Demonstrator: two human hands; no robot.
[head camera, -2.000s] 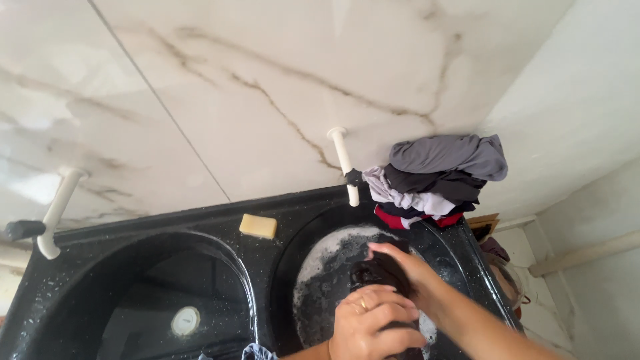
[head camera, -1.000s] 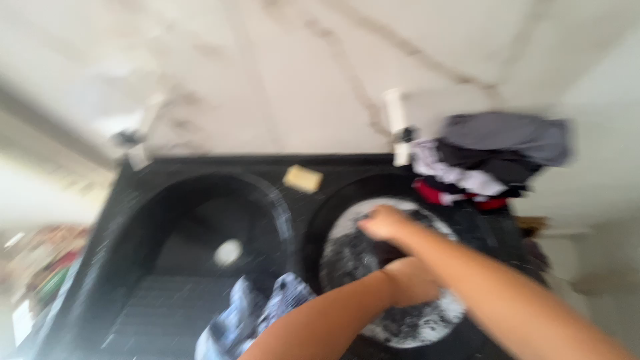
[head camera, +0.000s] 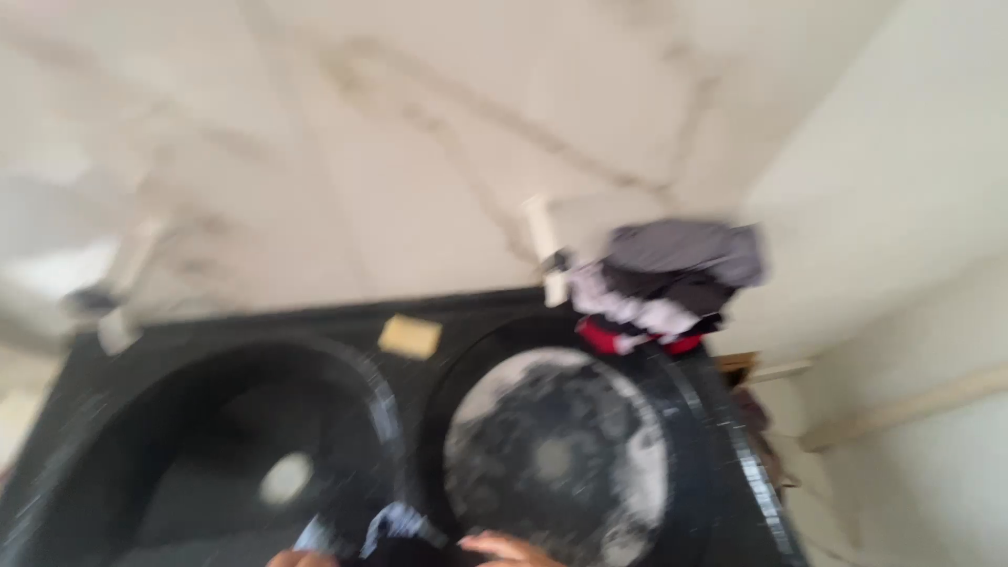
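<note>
At the bottom edge, my left hand (head camera: 303, 558) shows only as a few fingers beside light blue cloth (head camera: 316, 535). To its right, the fingertips of my right hand (head camera: 508, 549) reach in next to a dark cloth (head camera: 398, 550) and a patterned blue-white cloth (head camera: 405, 521). Both hands are mostly cut off and blurred, so their grip cannot be told. Foamy water (head camera: 551, 441) fills the round right basin of the black double sink (head camera: 260, 323). The left basin has a pale round drain piece (head camera: 286, 478).
A yellow soap bar (head camera: 410, 337) lies on the rim between the basins. Folded gray, black, white and red clothes (head camera: 669, 272) are piled at the back right corner, beside a white tap (head camera: 543, 236). Another tap (head camera: 130, 276) stands at the left, against the marbled wall.
Both hands have moved from the foamy right basin to the bottom edge between the basins. The dark item held over the foam two seconds ago is no longer there.
</note>
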